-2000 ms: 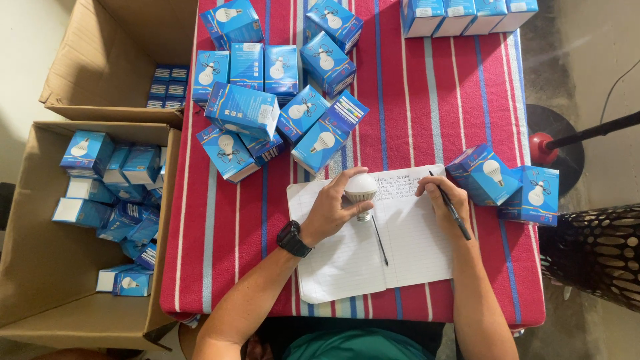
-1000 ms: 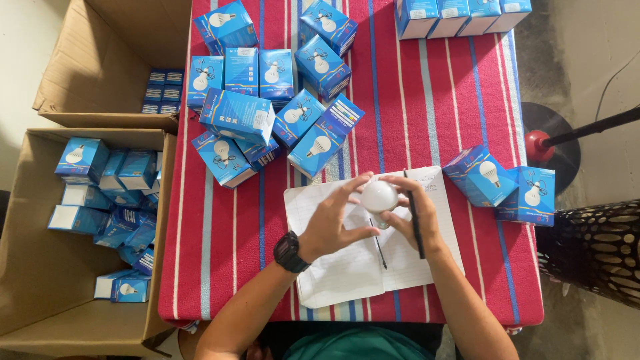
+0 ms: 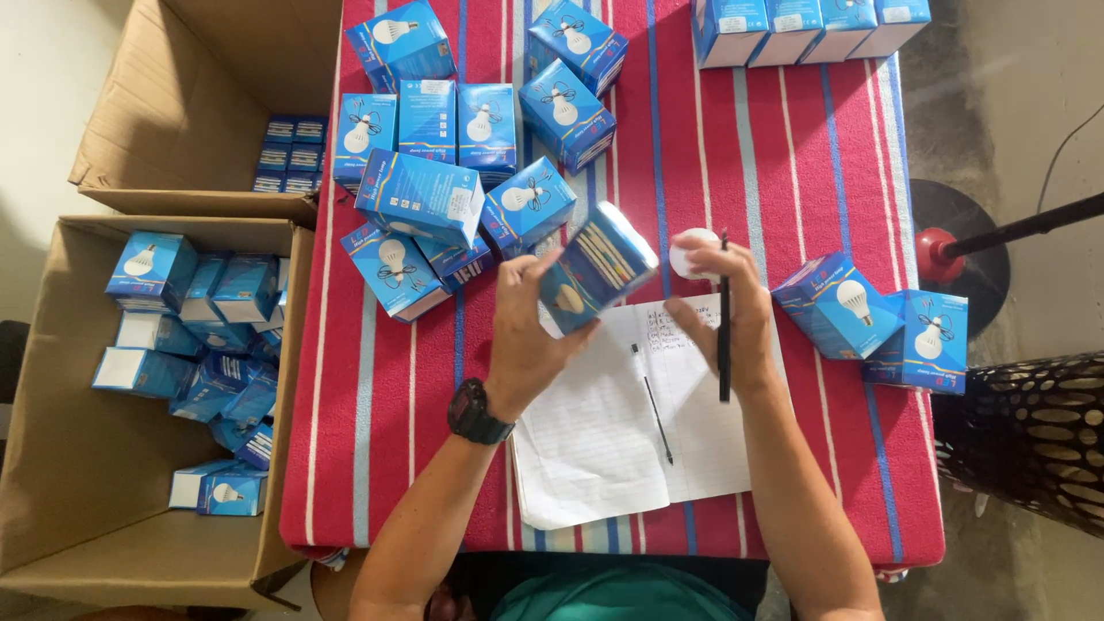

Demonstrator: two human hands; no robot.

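Observation:
My left hand, with a black watch on its wrist, holds a blue LED bulb box tilted above the notebook's top edge. To its right, my right hand has a black pen and is at the white LED bulb, its fingers partly over it. Beneath both hands lies an open lined notebook with handwriting on the right page. A thin black pen refill rests along the notebook's fold.
Several blue bulb boxes crowd the striped cloth at upper left. More boxes stand in a row at the top, and two sit at right. Two open cardboard cartons with boxes are at left; a black pole is beyond the table's right edge.
One second ago both hands were around the bulb over the notebook. Now my left hand has a bulb box from the pile's lower right, and the bulb is farther up, at my right hand.

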